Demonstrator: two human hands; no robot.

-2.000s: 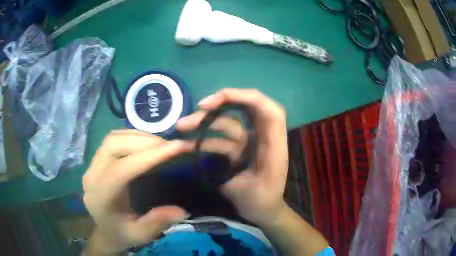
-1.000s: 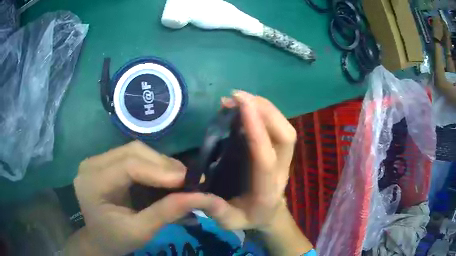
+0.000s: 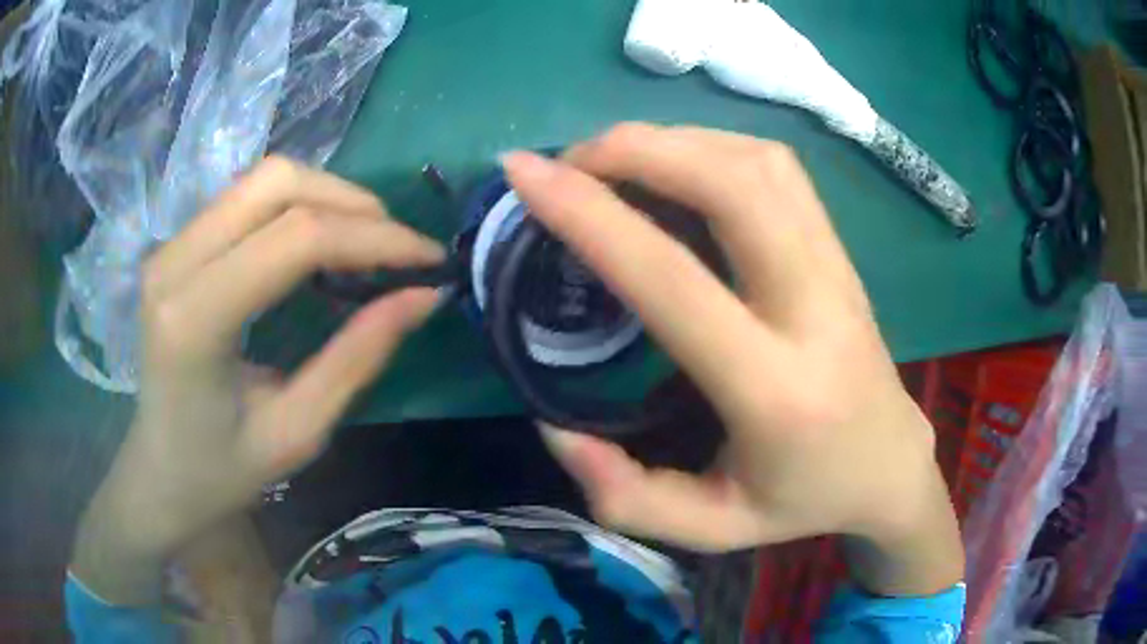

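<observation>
A round speaker (image 3: 572, 296) with a pale ring and a logo on its end lies on the green bench, partly hidden by my right hand. My right hand (image 3: 742, 340) holds a black trim ring (image 3: 516, 340) over the speaker's end, tilted, fingers at the top and thumb at the bottom. My left hand (image 3: 252, 327) pinches a short black strap (image 3: 384, 279) at the speaker's left side. Both hands are bare and somewhat blurred. Whether the ring touches the speaker, I cannot tell.
A white-wrapped mallet (image 3: 767, 61) lies beyond my right hand. Crumpled clear bags (image 3: 189, 113) are at the left. Black rings (image 3: 1047, 151) lie at the right beside a cardboard box (image 3: 1123, 164). A red crate (image 3: 975, 403) with a clear liner stands at the lower right.
My hands have moved from in front of my body to the speaker. My right hand has brought the black ring over its end, and my left hand has taken hold of the strap.
</observation>
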